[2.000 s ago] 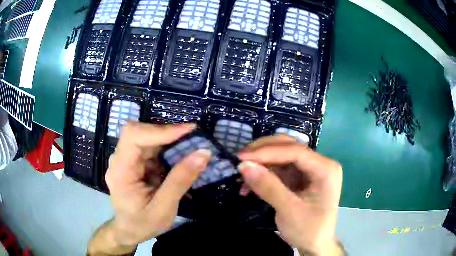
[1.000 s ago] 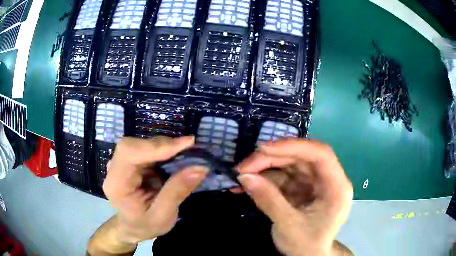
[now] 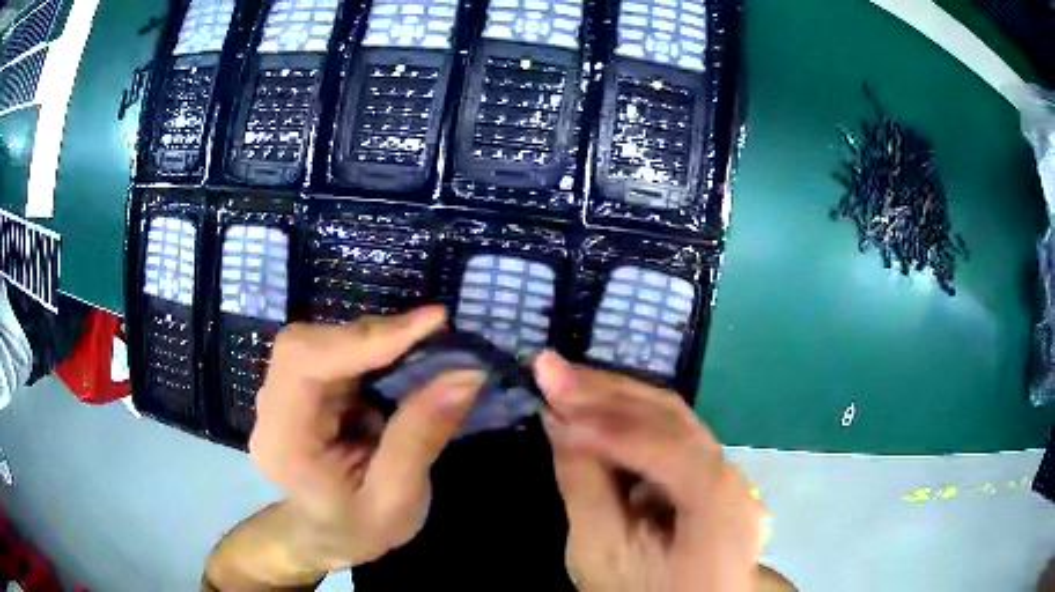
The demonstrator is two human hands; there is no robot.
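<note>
My left hand (image 3: pixel 359 428) holds a black keypad housing (image 3: pixel 463 382) between thumb and fingers, tilted, its pale keys partly covered by the thumb. My right hand (image 3: pixel 636 463) is at the housing's right end, with the fingertips touching or very near its edge. I cannot tell whether a small part is between those fingertips. The black blister tray (image 3: pixel 440 208) lies beyond my hands, with keypad housings in its pockets. One pocket in the near row shows no pale keys. A pile of loose black plugs (image 3: pixel 897 197) lies on the green bench, right of the tray.
The green bench (image 3: pixel 798 335) has a white line along its far right. Crumpled clear plastic (image 3: pixel 1041 231) is at the right edge. A few small dark parts lie left of the tray. Striped sheets (image 3: pixel 26 260) and a red object (image 3: pixel 93 361) are at the left. Grey floor shows below.
The housing has tilted in my left hand, hiding more of its keys. My right hand has turned and its fingers are straighter. The tray and bench have shifted left and slightly up in view.
</note>
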